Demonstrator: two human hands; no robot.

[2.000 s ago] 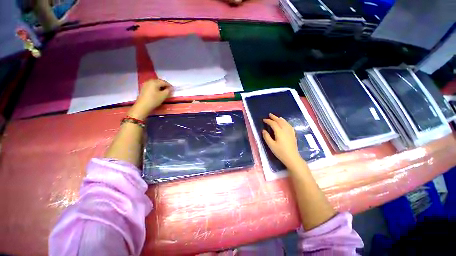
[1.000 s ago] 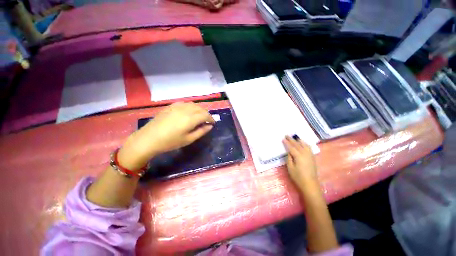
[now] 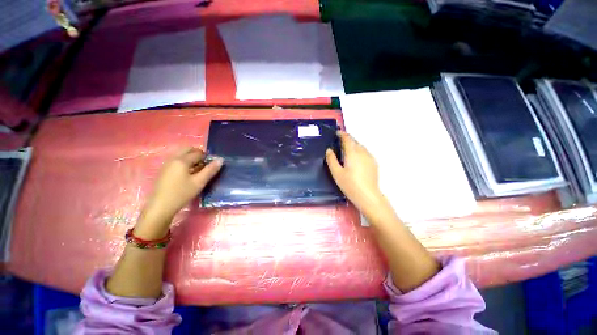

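Note:
A dark tablet (image 3: 271,160) in wrinkled clear film lies screen side up in front of me, with a white label near its far right corner. My left hand (image 3: 186,180) grips its left edge between thumb and fingers. My right hand (image 3: 353,167) grips its right edge. A white sheet (image 3: 406,150) lies flat just right of the tablet, partly behind my right hand and forearm. Whether the tablet is lifted off the bench cannot be told.
Stacks of tablets with white layers (image 3: 507,131) stand on the right. Loose white sheets (image 3: 278,59) lie at the far side beside a dark green mat (image 3: 386,46). Another dark slab (image 3: 10,190) is cut off at the left edge. Blue bins (image 3: 546,301) sit below the bench edge.
My left hand has moved from over the tablet to its left edge. My right hand has left the white sheet for the tablet's right edge. The white sheet now covers the tablet seen earlier on the right.

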